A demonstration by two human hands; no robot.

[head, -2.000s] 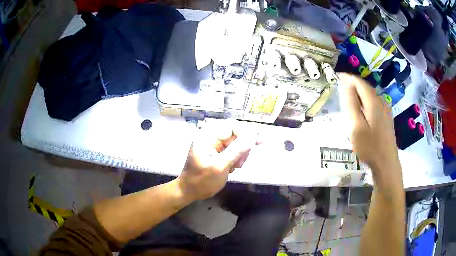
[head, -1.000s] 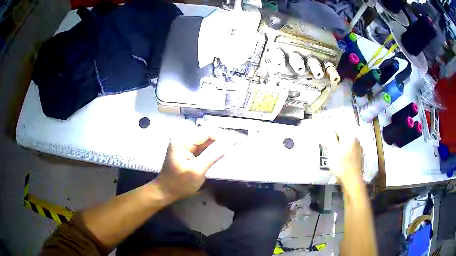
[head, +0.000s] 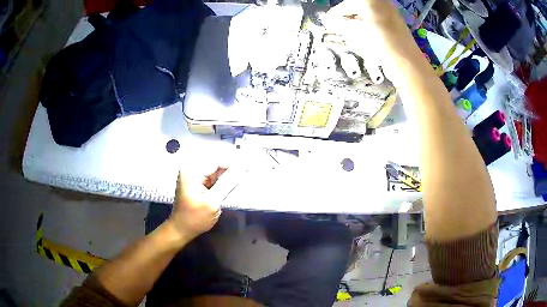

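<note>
The pale overlock machine [head: 288, 90] stands in the middle of the table, its looper cover open with a yellow label [head: 315, 115] showing. My left hand [head: 199, 201] is over the table's front edge, left of the machine, thumb and fingers close together; whether it holds a thread is not clear. My right hand [head: 360, 18] is at the top right of the machine, behind the tension knobs [head: 354, 65]; glare hides its fingertips. A small pointed tool, perhaps snips [head: 408, 178], lies in the accessory tray [head: 393, 187].
The dark navy garment [head: 114, 72] is heaped at the table's left. Black and blue thread cones [head: 489, 135] with pink ends stand at the right. The table's ruler-marked edge [head: 114, 187] runs along the front. My right forearm crosses the table's right side.
My right hand has moved from the tray up to the machine's top; the pointed tool now shows in the tray. My left hand has moved left and slightly down, away from the machine.
</note>
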